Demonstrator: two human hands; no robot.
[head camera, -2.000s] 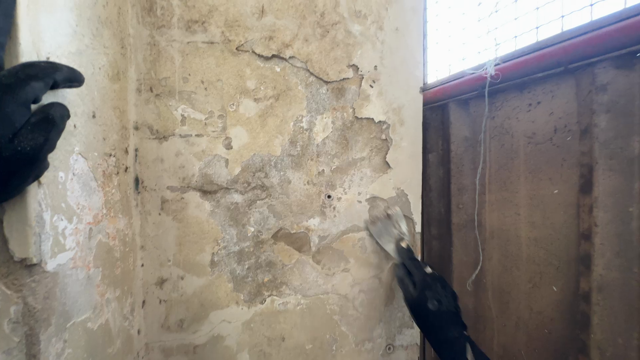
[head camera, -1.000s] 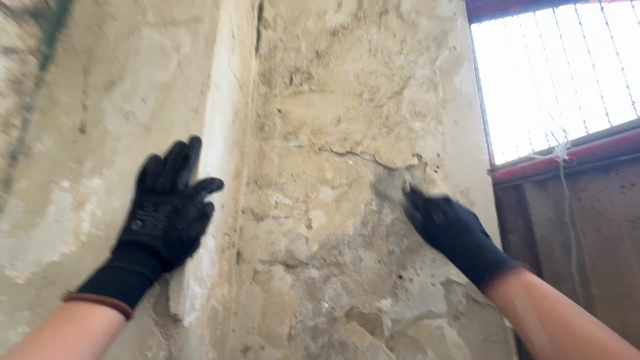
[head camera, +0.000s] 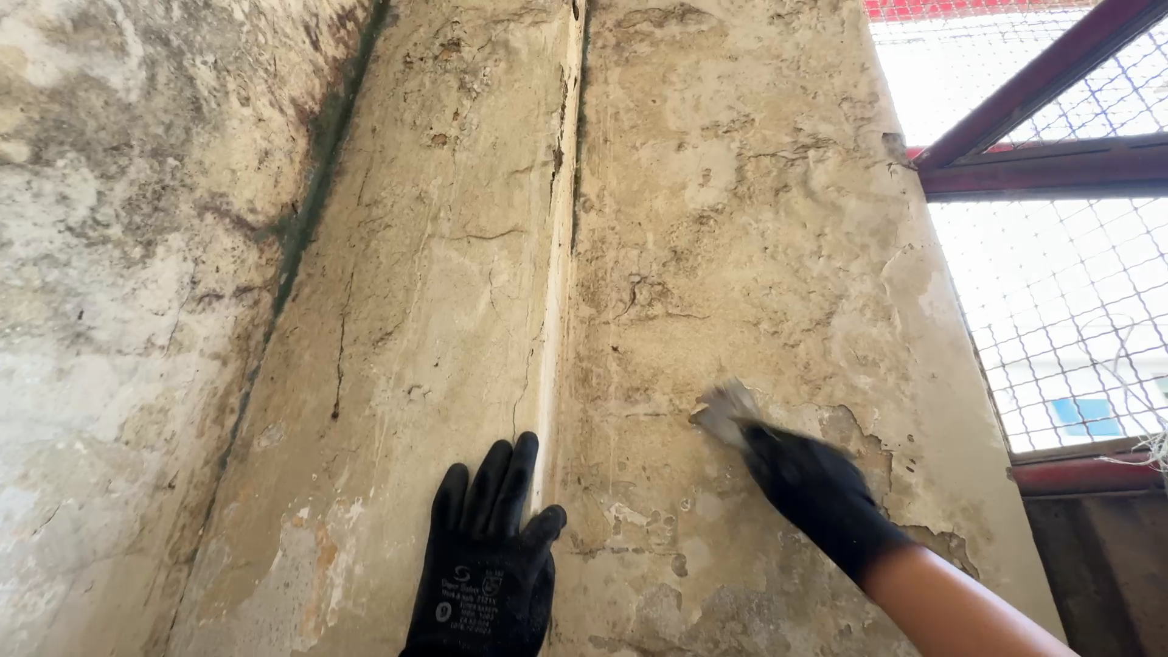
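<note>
My right hand, in a black work glove, grips a flat scraper whose blade is blurred and lies against the stained, peeling plaster wall. Its handle is hidden inside my fist. Below and to the right of the blade, the plaster has ragged broken edges and grey patches. Lower down, at the centre left, my left hand wears a matching glove bearing printed writing. It holds nothing; its fingers point up and rest near the pale vertical corner edge of the wall.
A wire mesh opening with dark red metal bars lies to the right, above a brown panel. White string hangs at its side. On the left, a mould-stained wall meets a dark green vertical strip.
The view has tilted upward. My right hand has moved the scraper higher up the wall, from low beside the brown panel. My left hand has come fully into view since the first frame.
</note>
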